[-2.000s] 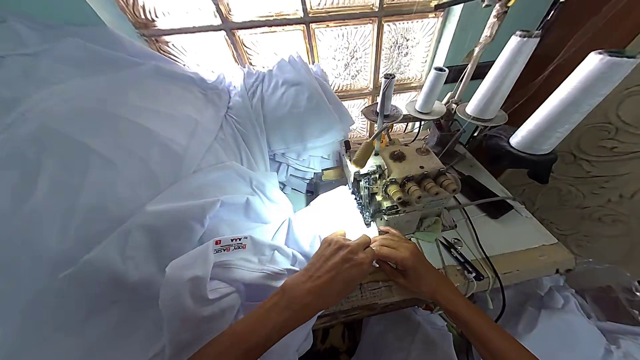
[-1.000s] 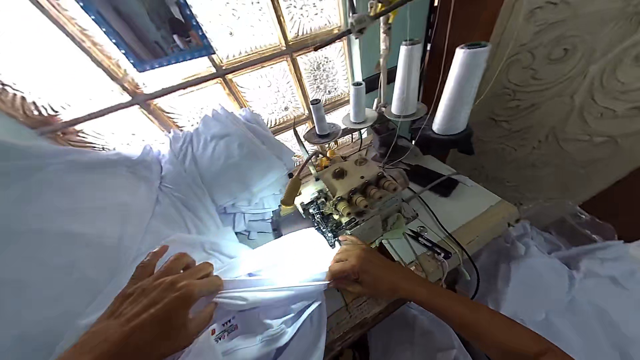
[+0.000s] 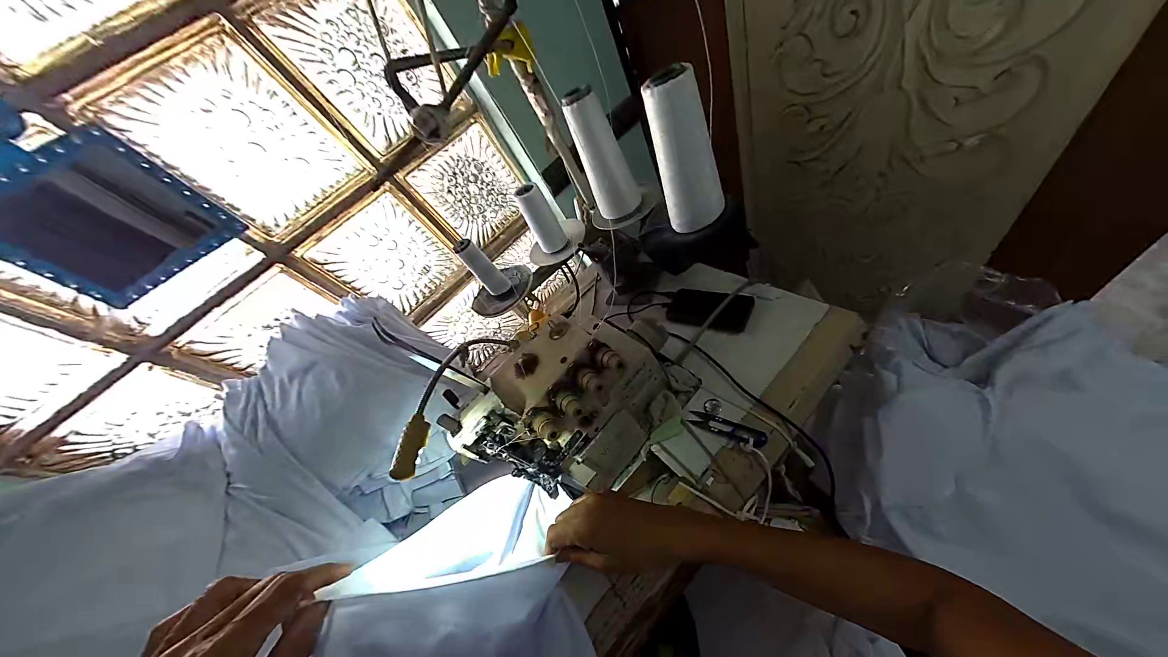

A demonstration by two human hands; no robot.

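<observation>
White knit fabric (image 3: 456, 547) lies stretched between my hands, its edge at the needle area of an overlock sewing machine (image 3: 557, 383). My right hand (image 3: 611, 532) pinches the fabric edge close in front of the machine's presser area. At the lower left, my left hand (image 3: 251, 610) grips the same edge between thumb and fingers. A lamp with a yellow handle (image 3: 411, 447) hangs left of the machine head, and the cloth under it is brightly lit. The needle and presser foot cannot be made out.
Behind the machine stand several white thread cones (image 3: 684, 151). A black phone (image 3: 710, 311) and thread snips (image 3: 728, 429) lie on the machine table (image 3: 821, 338), with cables across it. Piled white garments (image 3: 319, 392) sit at left; more white cloth (image 3: 1004, 456) lies at right. A blue-framed mirror (image 3: 109, 219) hangs by the window.
My hands were together at the machine two seconds ago; my left hand has since moved left, away from my right, with the fabric edge. The view has shifted and tilted.
</observation>
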